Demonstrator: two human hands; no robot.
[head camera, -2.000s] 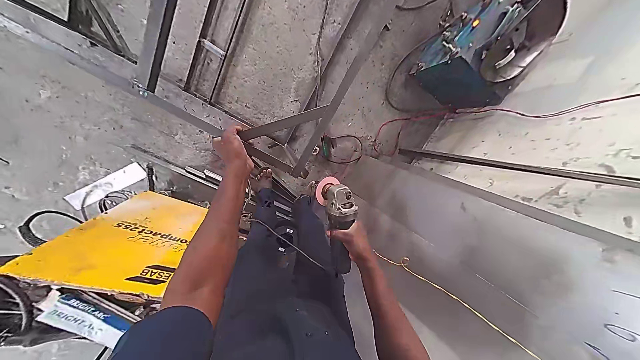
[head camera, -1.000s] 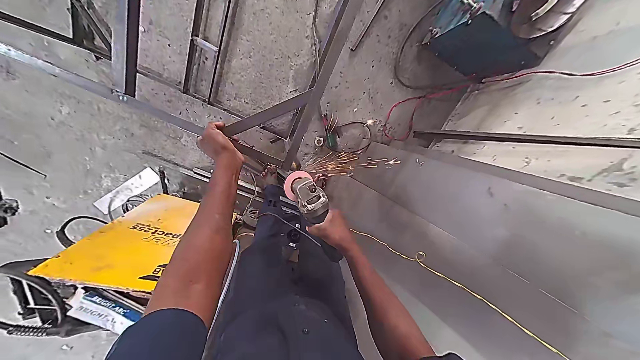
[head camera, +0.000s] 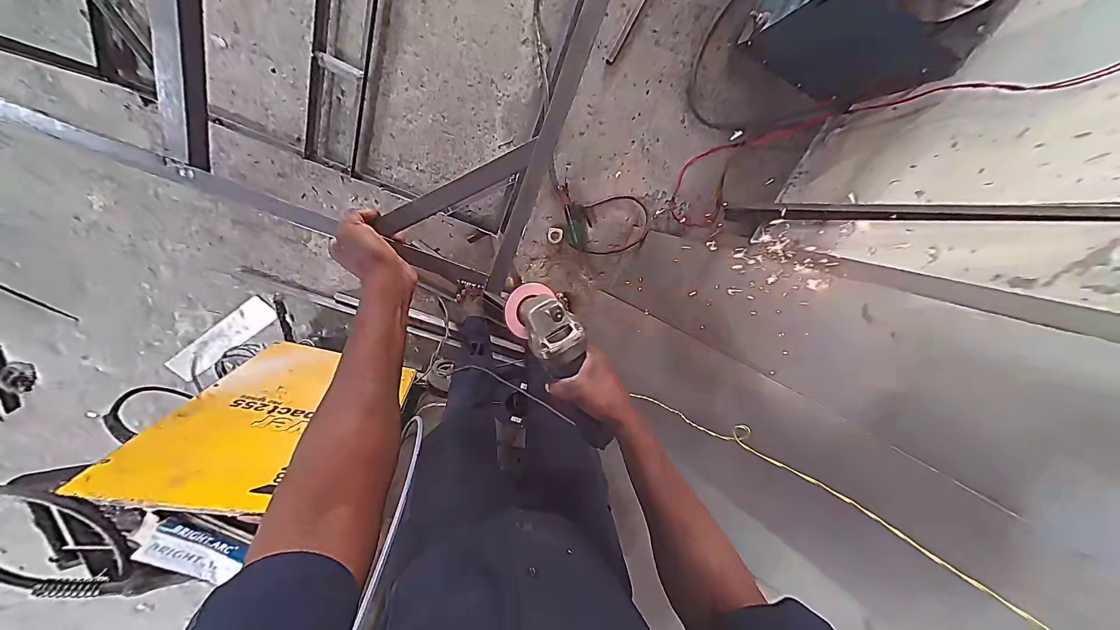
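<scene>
My right hand grips an angle grinder by its body. The grinder's pinkish disc is at the lower corner of a welded steel frame, where bars meet. Whether the disc touches the metal is hard to tell. Bright sparks are scattered to the right of it. My left hand is closed around the frame where a diagonal brace joins the long lower bar. Part of a foot shows below that corner.
A yellow welding machine panel stands at lower left, over electrode packets. A blue machine is at upper right. A green-handled clamp, red cable and yellow cord lie about. Large metal sheets cover the right side.
The grinder has moved from beside the frame's corner to close against it. Sparks, absent in the earliest frame, appear one second ago and now lie farther right. My left hand stays on the frame.
</scene>
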